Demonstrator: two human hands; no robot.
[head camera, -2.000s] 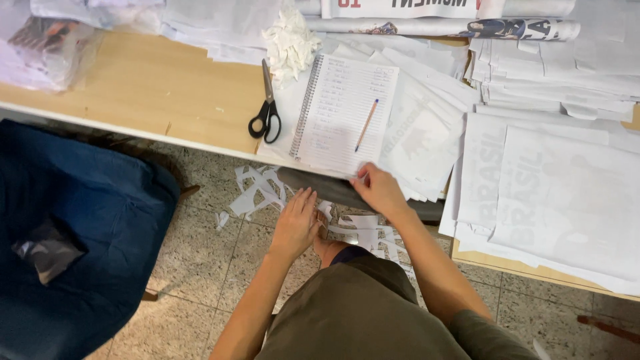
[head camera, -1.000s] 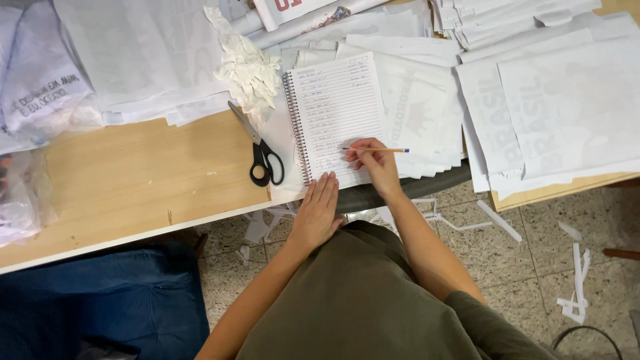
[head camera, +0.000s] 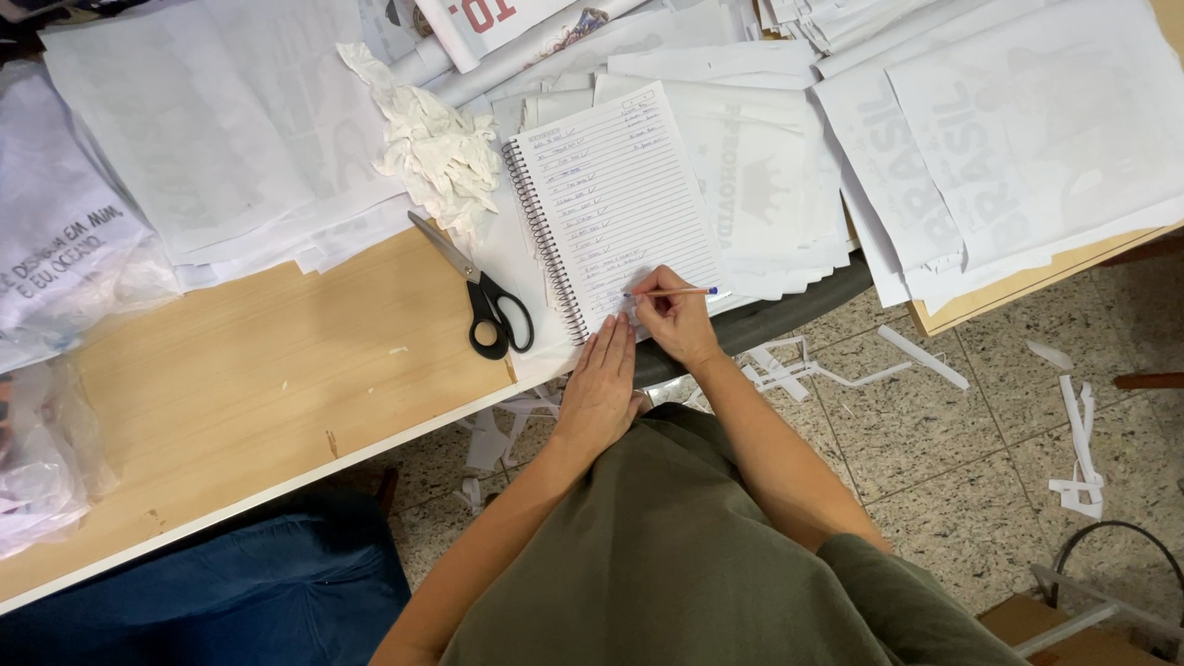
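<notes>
A spiral-bound notebook (head camera: 615, 199) lies on the table, its lined page partly covered with handwriting. My right hand (head camera: 677, 319) holds a ballpoint pen (head camera: 683, 291) over the lower part of the page, the tip at the paper. My left hand (head camera: 601, 379) rests flat with its fingertips on the notebook's bottom edge and holds nothing. Left of the notebook are scissors with black handles (head camera: 487, 310), their blades pointing up and left. A crumpled heap of off-white strips (head camera: 442, 153) is beside the notebook's upper left corner.
Printed paper sheets (head camera: 1045, 157) lie stacked at the right, more sheets (head camera: 231, 120) at the upper left. Rolled prints (head camera: 472, 32) are at the back, plastic bags (head camera: 55, 222) at the left. A blue upholstered chair (head camera: 222, 583) stands below the wooden table (head camera: 259, 388). Paper offcuts (head camera: 1078, 453) litter the floor.
The pen lay on the notebook two seconds ago; my right hand has since taken hold of it and brought its tip to the page. My left hand has moved up onto the notebook's edge. The view has shifted.
</notes>
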